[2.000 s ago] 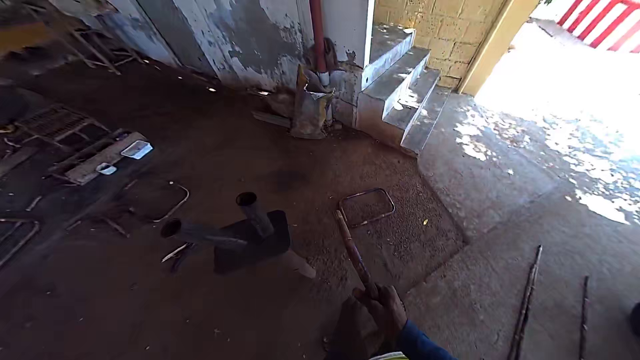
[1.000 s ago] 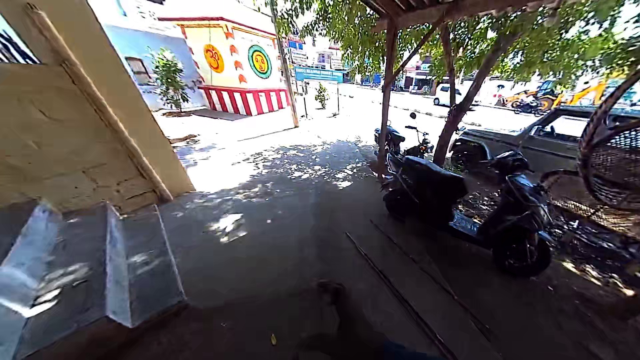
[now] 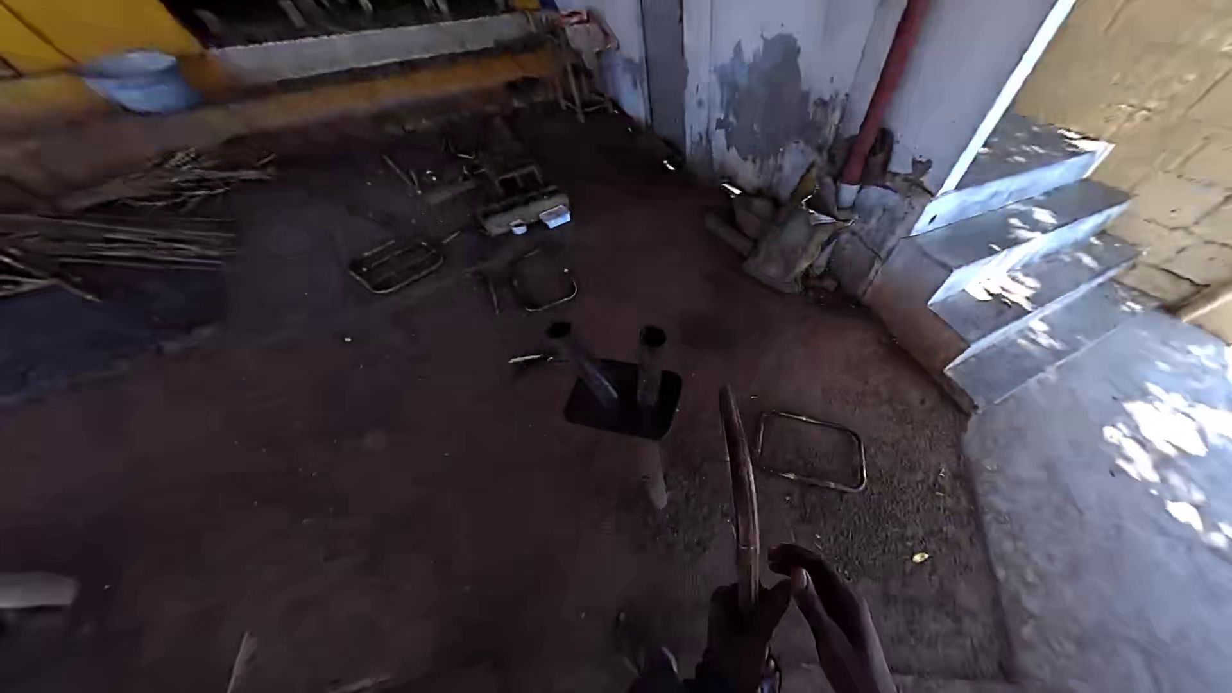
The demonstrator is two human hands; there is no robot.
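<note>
A brown wooden stick or cane length (image 3: 742,481) stands up from my left hand (image 3: 743,626), whose fingers close around its lower end. Close on its right is my right hand (image 3: 830,611), fingers apart and somewhat curled; whether a fingertip touches the stick is unclear. Beyond the stick, a dark flat plate with two upright pipes (image 3: 630,399) is on the brown floor. To the right of the stick a thin rounded rectangular frame (image 3: 813,450) lies flat on the ground.
Concrete steps (image 3: 1039,279) rise at the right beside a red pipe (image 3: 881,96). More frames (image 3: 397,266) and a low block with small white containers (image 3: 525,210) lie farther back. A bundle of sticks (image 3: 125,241) is at the left, below a bluish tub (image 3: 142,82).
The view has swung from the street and parked scooter back to the floor. Two seconds ago one hand showed on the stick; now both hands show near its lower end.
</note>
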